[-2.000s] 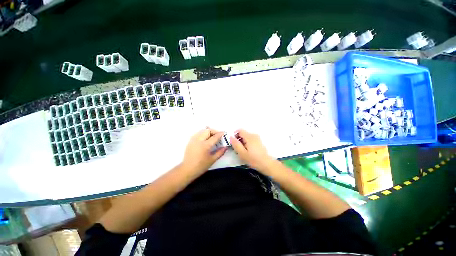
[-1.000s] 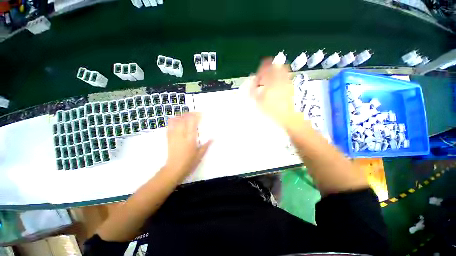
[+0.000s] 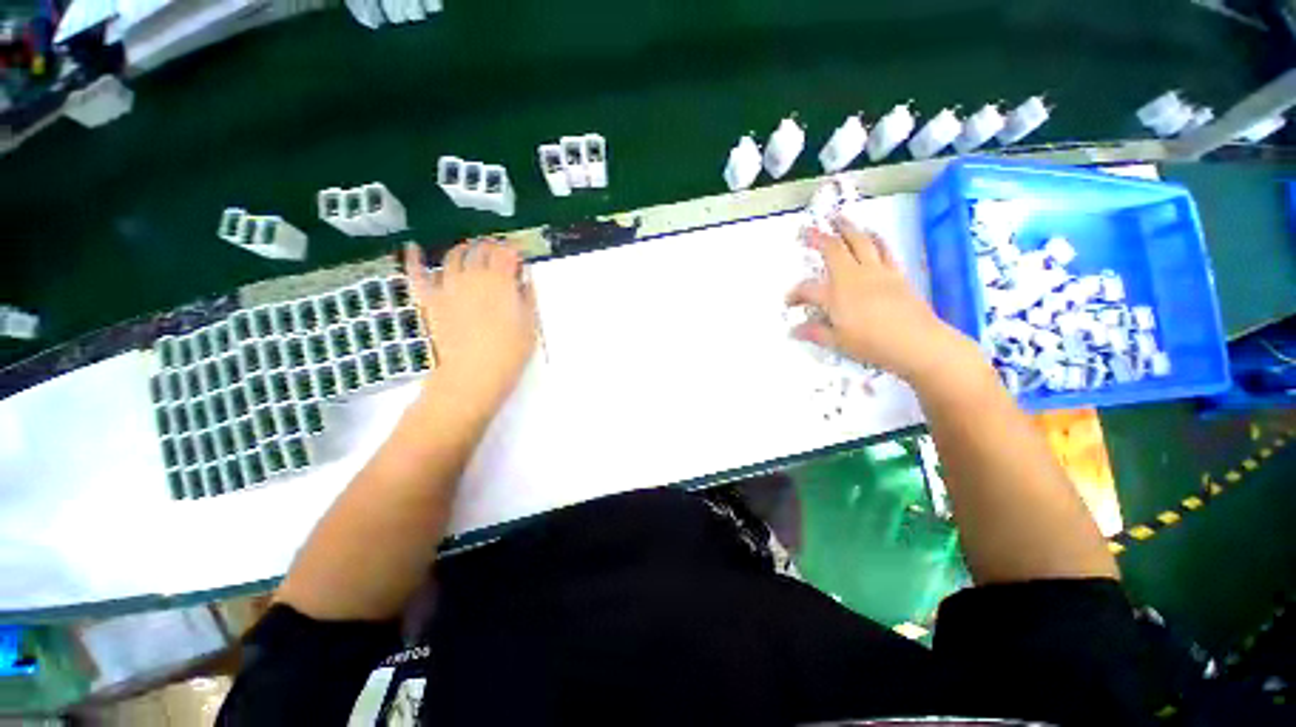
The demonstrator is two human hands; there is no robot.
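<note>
White charger housings (image 3: pixel 242 405) stand in tight rows on the left of the white work sheet (image 3: pixel 654 369), their dark open ends up. My left hand (image 3: pixel 476 305) lies over the right end of the rows, fingers at the far row; its fingertips partly hide the housings, so its grip cannot be told. My right hand (image 3: pixel 860 298) reaches down over the loose pile of small white inserts (image 3: pixel 841 386), fingers spread and bent; whether it pinches an insert cannot be told.
A blue bin (image 3: pixel 945 270) full of small white parts stands to the right. Beyond the belt edge rail (image 3: pixel 668 217), the green conveyor belt (image 3: pixel 668 85) carries grouped housings (image 3: pixel 476 185) at left and single white units (image 3: pixel 846 144) at right. An orange-yellow box (image 3: pixel 1083 462) is below the bin.
The unit between my hands is gone from there. My left hand has moved left onto the housing rows. My right hand went to the belt, then back to the inserts; another single unit stands there.
</note>
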